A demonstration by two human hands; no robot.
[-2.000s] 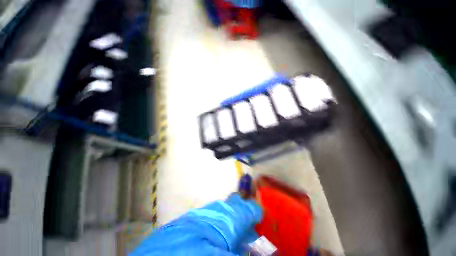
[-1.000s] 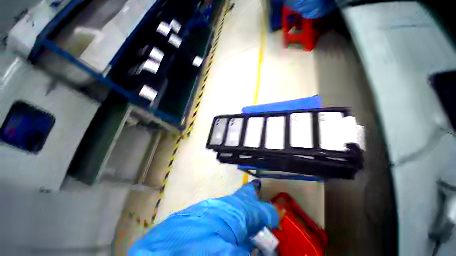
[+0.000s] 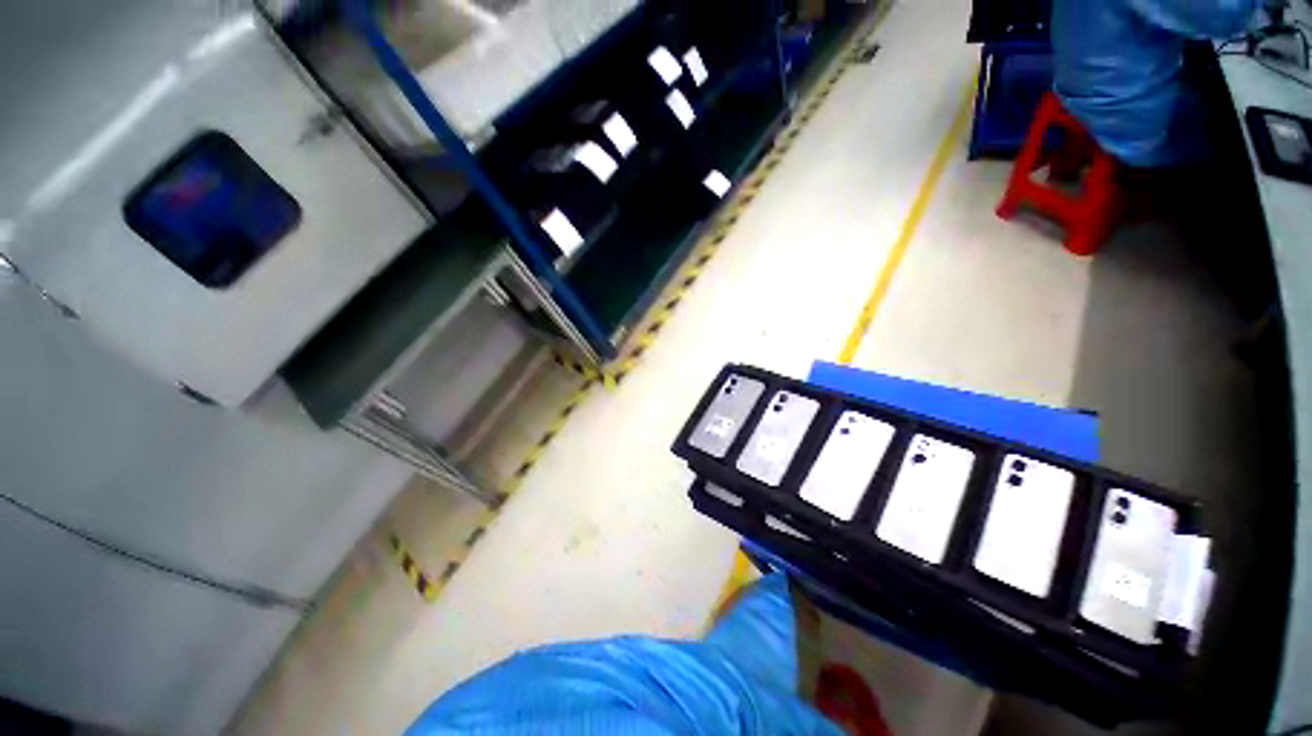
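A black phone tray [image 3: 863, 541] lies on top of a short stack of trays in front of me, slanting down to the right. It holds a row of several phones [image 3: 925, 499], white or silver backs up, camera lenses at the upper end. A white paper piece [image 3: 1186, 581] sticks up at its right end. The stack rests on a blue stand [image 3: 957, 410], whose top shows behind it. Neither my left hand nor my right hand can be made out.
My blue garment [image 3: 619, 690] fills the bottom, beside a red object [image 3: 852, 702]. A person in blue [image 3: 1115, 72] sits by a red stool [image 3: 1062, 180] at the upper right. A workbench [image 3: 1273, 216] runs along the right edge. A blue-framed rack [image 3: 475, 187] and grey cabinet [image 3: 115, 187] stand left.
The view has swung left and sharpened; the tray stack now appears lower and farther right, more slanted. The red object near my garment has mostly left the picture. The person is more visible.
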